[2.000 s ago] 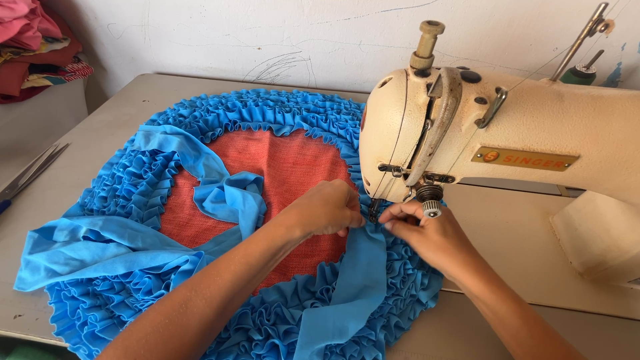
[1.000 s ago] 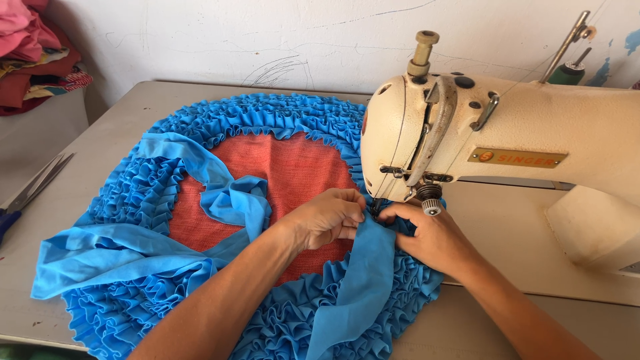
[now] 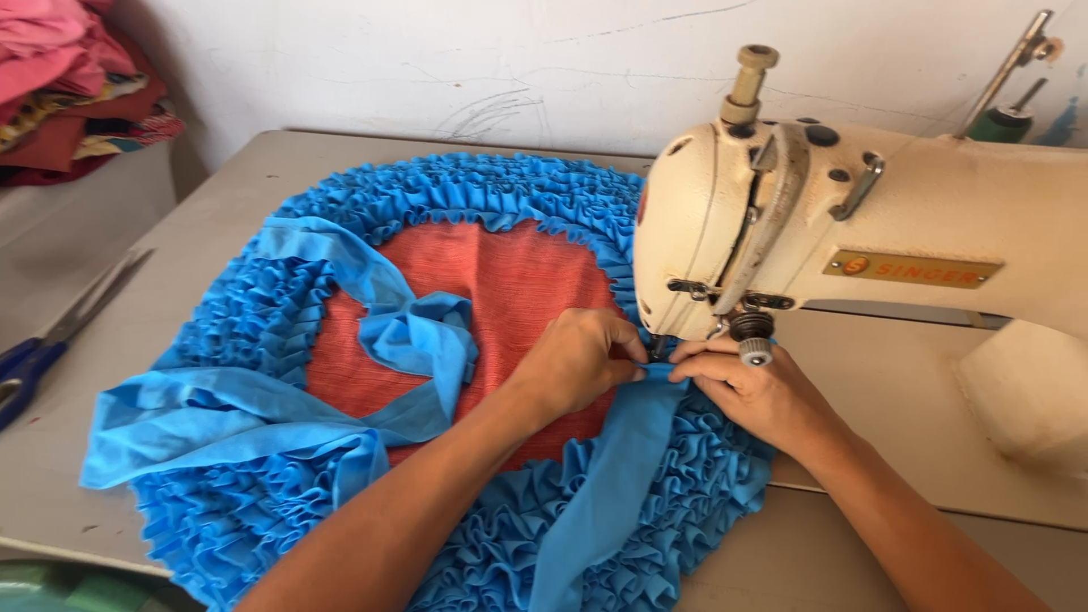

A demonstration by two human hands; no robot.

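Under the head of a cream Singer sewing machine (image 3: 850,204) lies a red woven fabric base (image 3: 501,297) ringed with rows of blue ruffles (image 3: 476,183). A long blue fabric strip (image 3: 608,476) runs up to the presser foot (image 3: 657,347). My left hand (image 3: 582,361) pinches the strip's left edge just left of the foot. On the other side, my right hand (image 3: 748,387) grips its right edge, fingers partly behind the tension knob. More of the blue strip lies looped and twisted over the red centre and the left ruffles. The needle tip is hidden.
Scissors with blue handles (image 3: 51,348) lie on the table (image 3: 212,200) at the left. Folded pink and red cloths (image 3: 76,93) are piled at the upper left. A green thread spool (image 3: 1001,125) stands behind the machine, near the wall. A green object shows at the bottom left corner.
Both hands remain beside the presser foot, with small shifts of the fingers on the strip. The ruffled piece moved slightly right relative to the machine between the first two frames.
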